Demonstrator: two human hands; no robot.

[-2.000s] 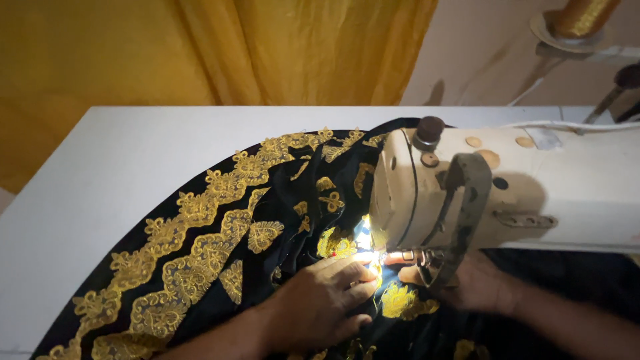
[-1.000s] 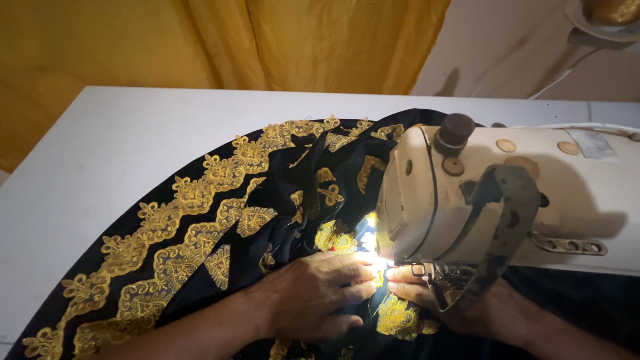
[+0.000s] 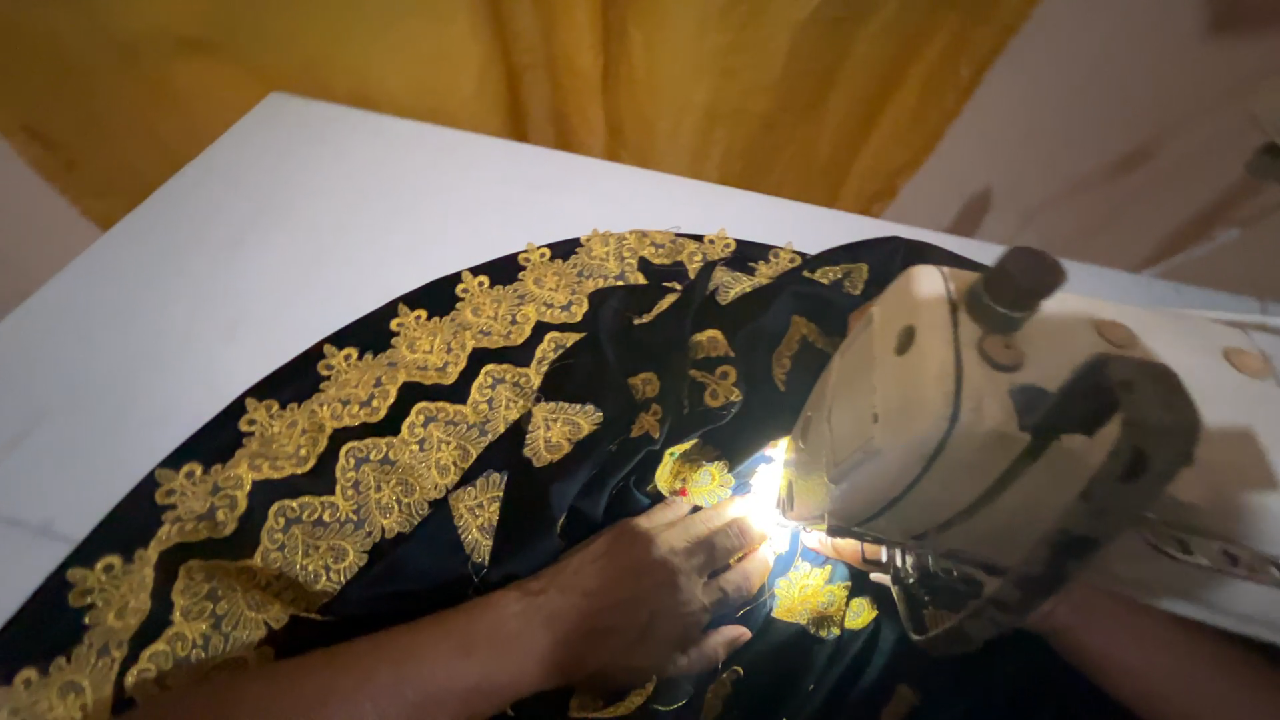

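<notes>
Black fabric [image 3: 400, 560] with gold lace trim [image 3: 400, 350] and gold embroidered motifs [image 3: 810, 598] spreads under the head of a sewing machine [image 3: 880, 420]. My left hand [image 3: 660, 580] lies palm down on the fabric, its fingertips at the brightly lit needle area; glare hides what is exactly beneath them. On the other side of the needle, the fingers of my right hand [image 3: 845, 548] touch the fabric, while the machine covers most of that hand. A small red spot shows on the motif [image 3: 695, 475] above my left fingers.
The white table [image 3: 350, 200] extends behind and left of the fabric. A yellow curtain [image 3: 560, 90] hangs beyond its back edge, beside a pale wall [image 3: 1080, 130]. A curved metal piece [image 3: 1150, 450] stands out from the machine's front.
The view has tilted and shifted. Both hands remain beside the needle area, one on each side; the right hand is more hidden by the machine than one second ago.
</notes>
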